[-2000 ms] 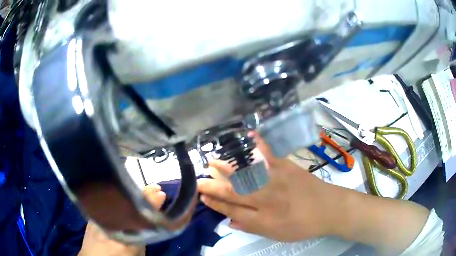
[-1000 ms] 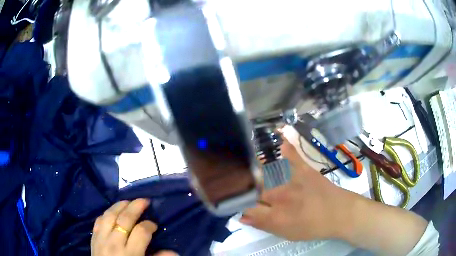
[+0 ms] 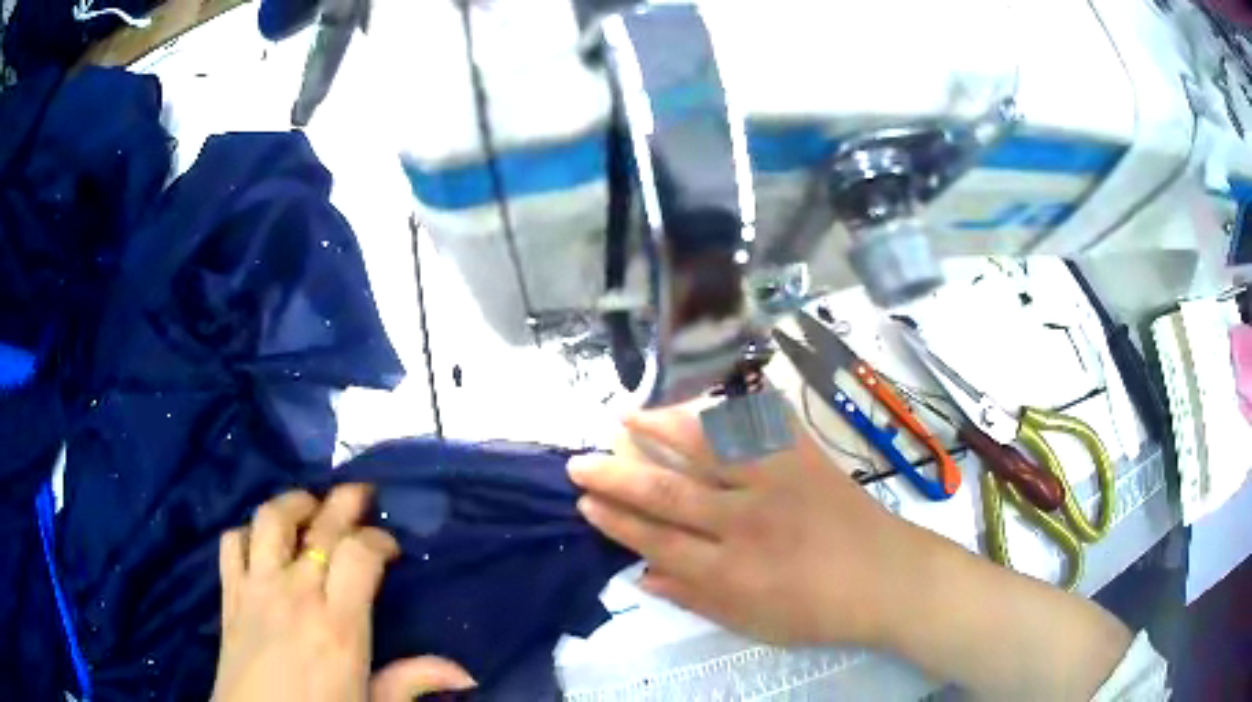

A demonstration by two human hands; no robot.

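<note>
A dark navy, slightly shiny garment piece [image 3: 453,603] lies in front of and left of the white sewing machine head [image 3: 947,82]. My left hand [image 3: 309,583], with a ring, lies on the cloth with fingers bent; its thumb is partly under or behind a fold. My right hand [image 3: 769,535] reaches in from the right, its fingertips on the cloth's right part below the machine. A grey ribbed tension knob [image 3: 748,422] covers part of that hand. The needle and presser foot area is mostly hidden by the chrome guard [image 3: 687,178].
Right of my right hand lie thread snips with orange and blue handles [image 3: 899,432], shears with yellow-gold handles [image 3: 1071,480] and a dark red-brown handle [image 3: 1023,473] across them. A pale ruler strip [image 3: 769,682] runs along the front edge. Papers [image 3: 1192,412] are far right.
The view has shifted, showing more machine bed and cloth at left. My left hand has come out from behind the guard onto the cloth. My right fingertips now show at the cloth's edge.
</note>
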